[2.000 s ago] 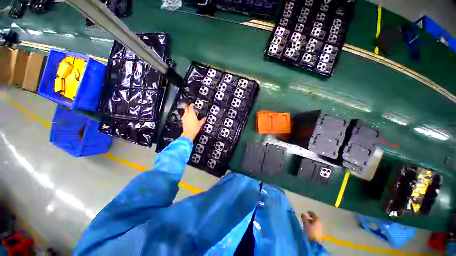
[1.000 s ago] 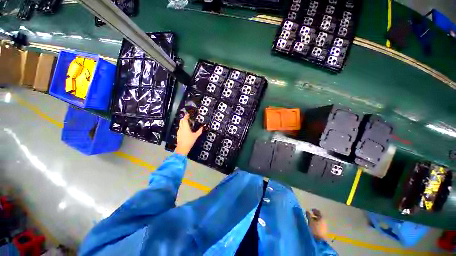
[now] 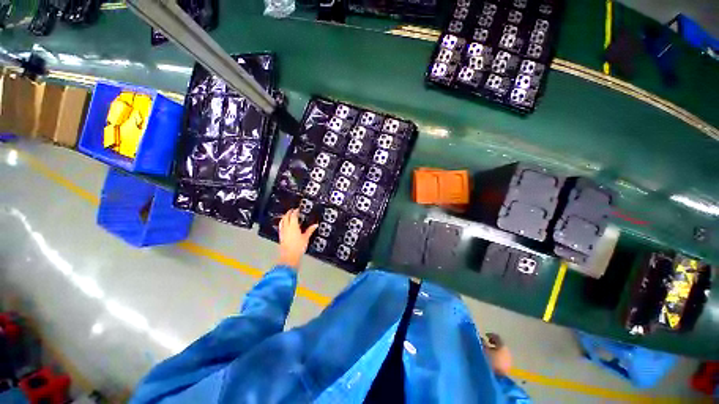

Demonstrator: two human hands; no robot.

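The blister tray is black with rows of small pale-faced modules and lies in front of me, left of centre. My left hand is over its lower left part, thumb spread to the right. Its fingertips touch or hover at the left column; whether they grip a module cannot be told. My right hand is low, off the bench edge beside my smock, small and blurred. Something dark shows at its fingers, too unclear to name. One module sits on a dark fixture block at the bench edge.
Empty blister trays and blue bins lie left. Right of the tray are orange fixture plates, flat grey blocks, stacked grey blocks and a patchwork stack. A metal bar slants above the trays. A second parts tray lies across the bench.
My left hand has moved down along the tray's left side, toward the near edge. My right hand stays low beside the smock. The view has shifted slightly.
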